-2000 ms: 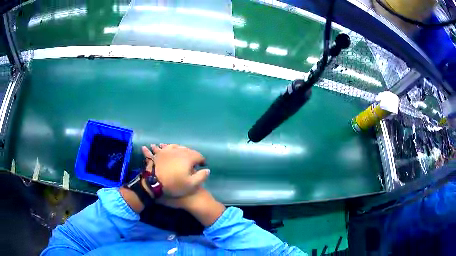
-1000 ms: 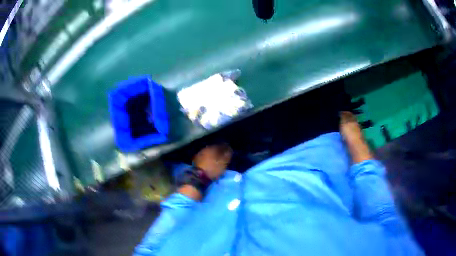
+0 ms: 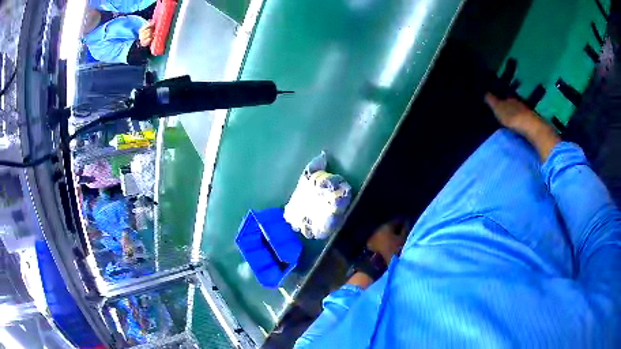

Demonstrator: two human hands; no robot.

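Note:
A white crinkled bagged part (image 3: 317,203) lies on the green bench near its front edge. The blue bin (image 3: 271,247) stands beside it, towards the bench's left end; its dark inside shows only as a slit. My left hand (image 3: 387,240) is below the bench edge, dark and partly hidden; I cannot tell what its fingers do. My right hand (image 3: 514,114) reaches to dark tabs at the edge of a green board (image 3: 555,51), and its fingertips are in shadow. The black electric screwdriver (image 3: 211,95) hangs over the bench with its bit outward.
The green bench (image 3: 299,75) runs diagonally, with pale tape strips (image 3: 286,296) at its left end. A metal frame (image 3: 221,300) stands beyond that end. Other people in blue (image 3: 112,39) are across the line; one holds a red object (image 3: 162,27). Yellow packs (image 3: 134,140) lie behind.
The view has swung and tilted. My hands were together over the bench and have parted below its edge. The white bagged part came into view on the bench between the first two frames.

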